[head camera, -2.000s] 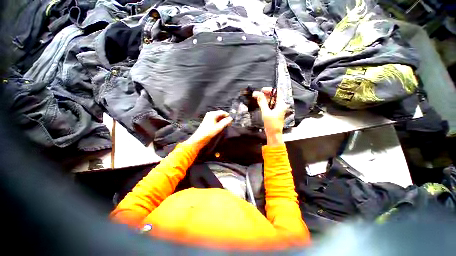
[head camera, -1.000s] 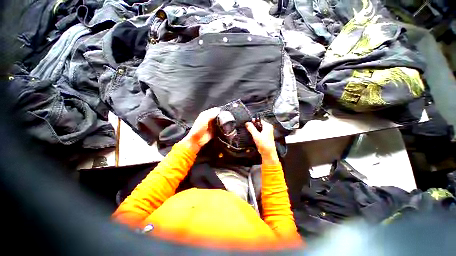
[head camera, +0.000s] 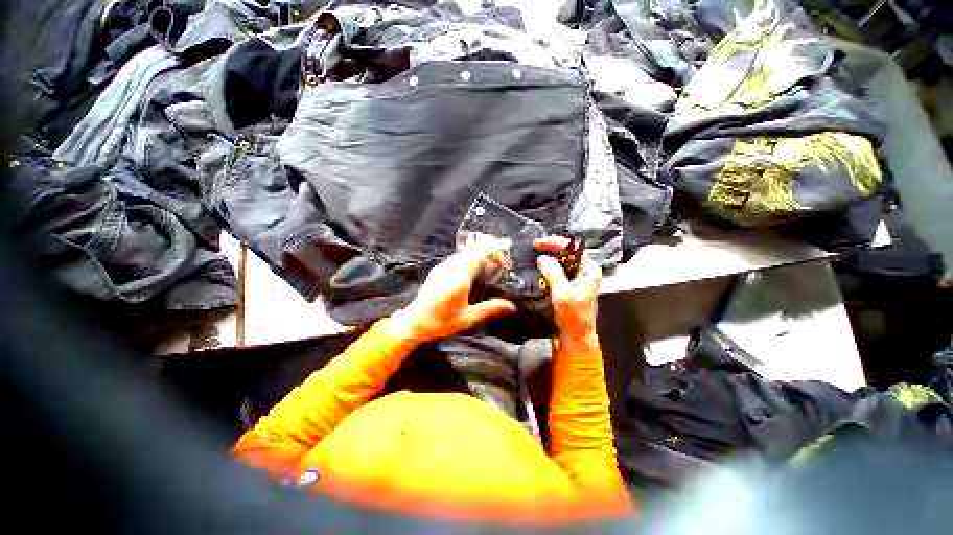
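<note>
A dark grey denim jacket (head camera: 439, 146) lies in front of me, with a row of pale metal buttons along its far band. A cuff (head camera: 502, 222) with one button at its corner lies at the jacket's near edge. My left hand (head camera: 455, 287) holds the cuff, its thumb apart from the fingers. My right hand (head camera: 570, 282) is at the cuff's right side, with a small dark tool, perhaps thread snips (head camera: 572, 256), mostly hidden in its fingers.
Heaped grey and black garments (head camera: 115, 209) lie at the left and far side. A garment with yellow-green fringed embroidery (head camera: 794, 172) is at the right. The white table edge (head camera: 711, 261) shows below it. More dark garments (head camera: 731, 408) lie low at the right.
The cuff, held upright and open a second ago, now lies flatter. My left hand has turned over its near side. My right hand has moved slightly right.
</note>
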